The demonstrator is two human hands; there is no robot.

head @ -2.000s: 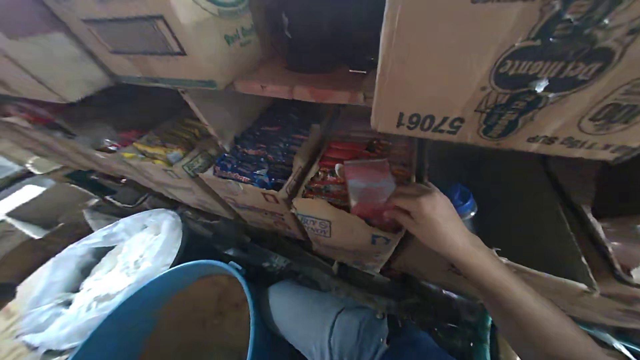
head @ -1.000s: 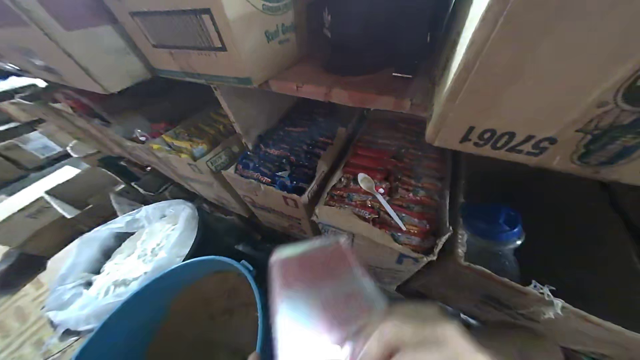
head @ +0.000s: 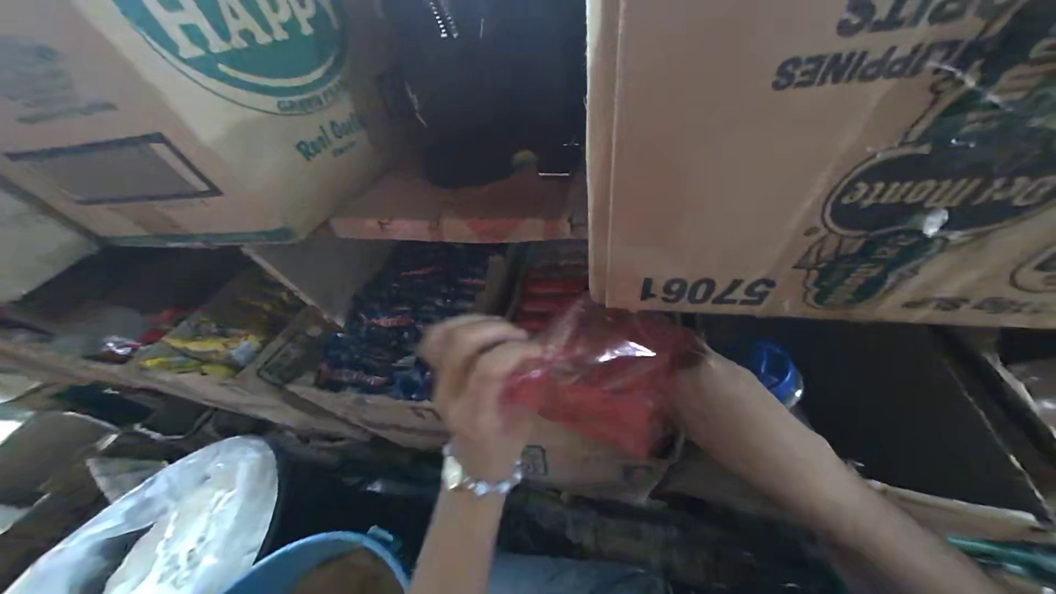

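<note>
A red, clear plastic bag (head: 610, 371) is held up in front of the carton of red packets (head: 553, 285). My left hand (head: 483, 379), with a bracelet on its wrist, grips the bag's left side; it is blurred. My right hand (head: 681, 371) is mostly behind the bag at its right side, so its fingers are hidden. Dark blue packets (head: 396, 322) fill the carton just left of the bag. To the right, a blue-lidded jar (head: 775, 371) stands in a dark compartment.
A Del Monte carton (head: 701, 165) overhangs on the right, another carton (head: 247, 165) sits upper left. Yellow packets (head: 206, 346) lie farther left. Below are a blue tub (head: 322, 549) and a white plastic-lined container (head: 198, 511). A reddish shelf edge (head: 462, 219) runs above the packets.
My left hand has come into view and onto the red bag. The bag is now over the carton of red packets, where a white spoon lay one second ago. The view has moved closer to the shelf.
</note>
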